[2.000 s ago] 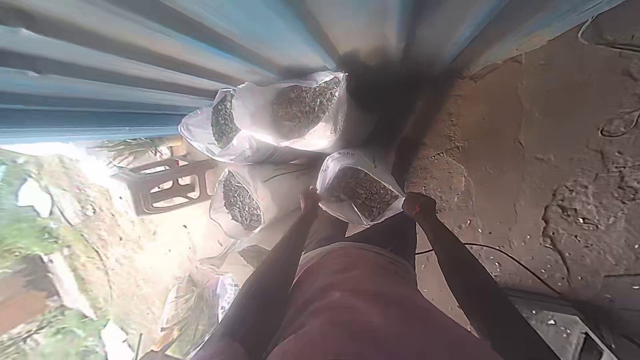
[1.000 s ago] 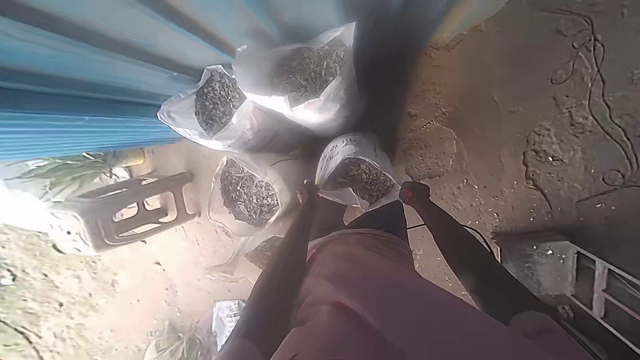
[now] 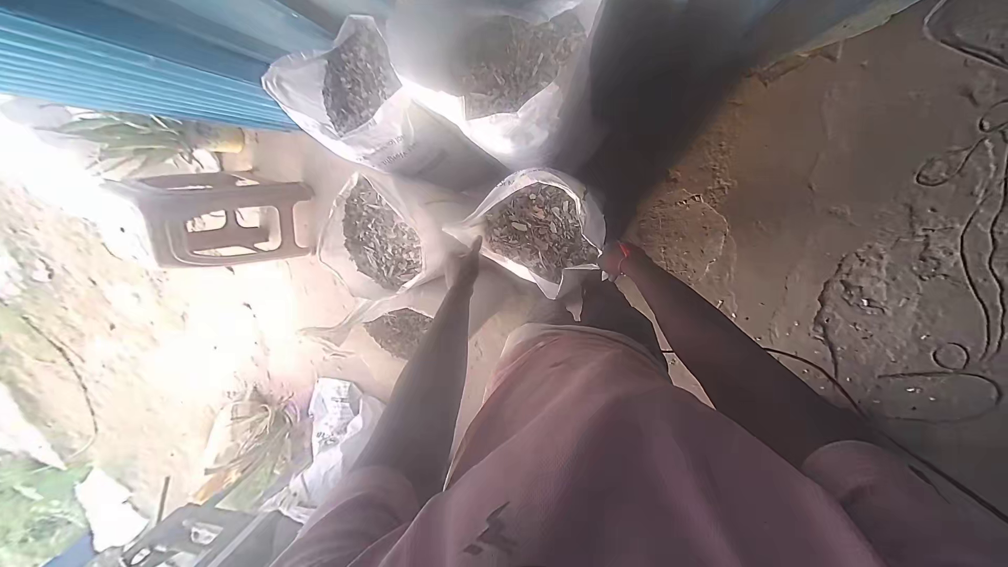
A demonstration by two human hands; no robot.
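A white woven sack (image 3: pixel 539 228), its mouth spread wide over dry chopped plant matter, stands just in front of my legs. My left hand (image 3: pixel 463 266) is at the left edge of its mouth; whether the fingers grip the rim is hard to tell. At the right corner of the mouth, my right hand (image 3: pixel 617 260) is closed on the rim, with a red band at the wrist. Another filled sack (image 3: pixel 378 236) stands close to my left hand. Beyond are two more open sacks, one at the upper left (image 3: pixel 358 87) and a larger one at the top (image 3: pixel 520 71).
A brown plastic stool (image 3: pixel 228 224) stands left of the sacks, near a potted plant (image 3: pixel 150 138). Blue corrugated sheeting (image 3: pixel 142 67) runs along the upper left. Part of another sack (image 3: pixel 398 331) shows beside my left forearm. A dark cable (image 3: pixel 819 366) crosses the ground at right.
The view has shifted, and the sacks sit larger in it. Both hands stay at the same sack's mouth, which looks wider and rounder than before.
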